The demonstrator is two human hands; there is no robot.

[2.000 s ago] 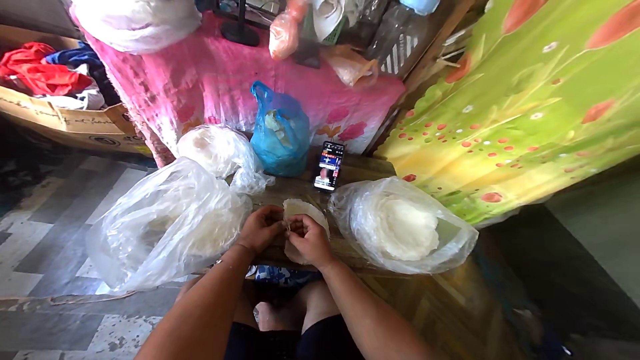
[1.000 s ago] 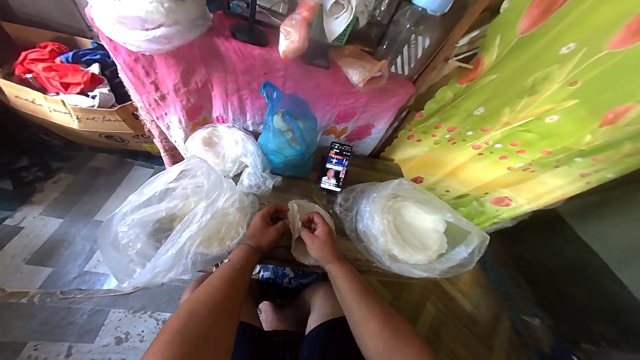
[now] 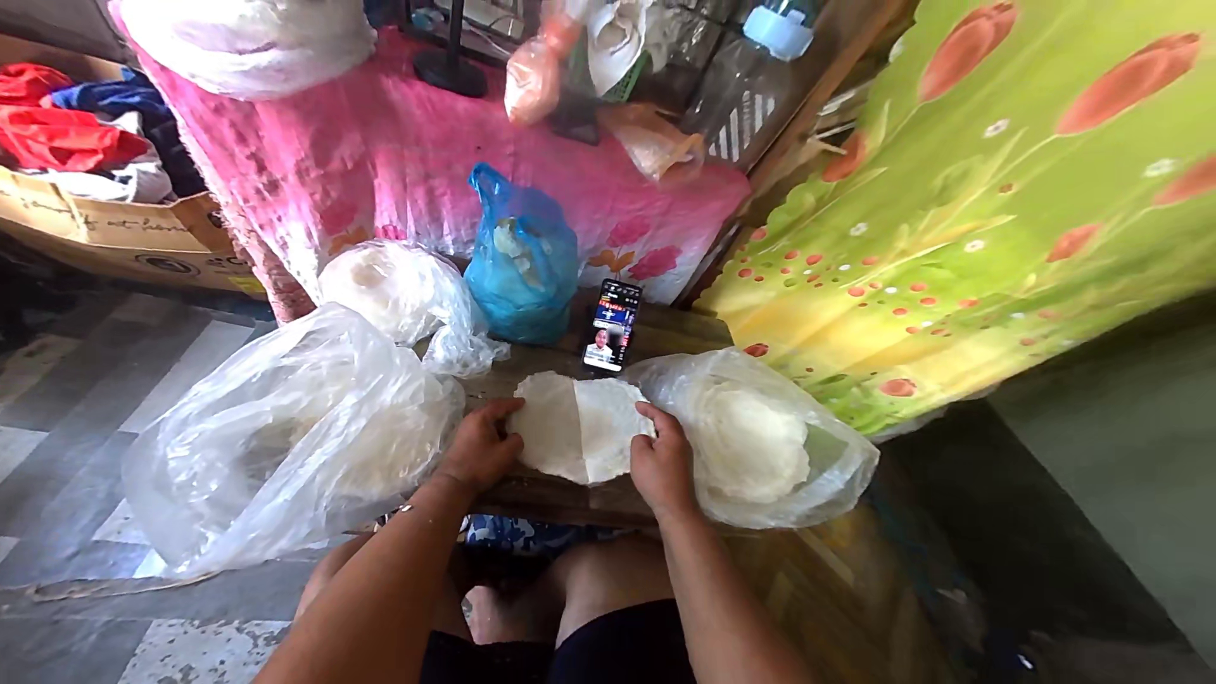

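Observation:
Two thin, round, off-white wrapper sheets (image 3: 551, 427) lie spread side by side, meeting or overlapping along a straight line. My left hand (image 3: 486, 442) pinches their left edge and my right hand (image 3: 660, 456) pinches the right edge. Right of my right hand, a clear plastic bag (image 3: 836, 475) holds a stack of similar pale rounds (image 3: 750, 442). To the left of my left hand lies a larger clear plastic bag (image 3: 275, 446) with pale rounds inside, partly veiled by the plastic. All rest on a low wooden bench (image 3: 689, 328).
Behind my hands a smartphone (image 3: 613, 325) with a lit screen leans near a blue plastic bag (image 3: 522, 275). Another clear bag (image 3: 399, 294) of pale rounds sits left of it. A pink cloth (image 3: 408, 142) hangs behind, and a green floral curtain (image 3: 912, 237) hangs at the right.
My hands have moved apart. The pale sheet material, bunched between my fingers before, is now spread wide and flat between them.

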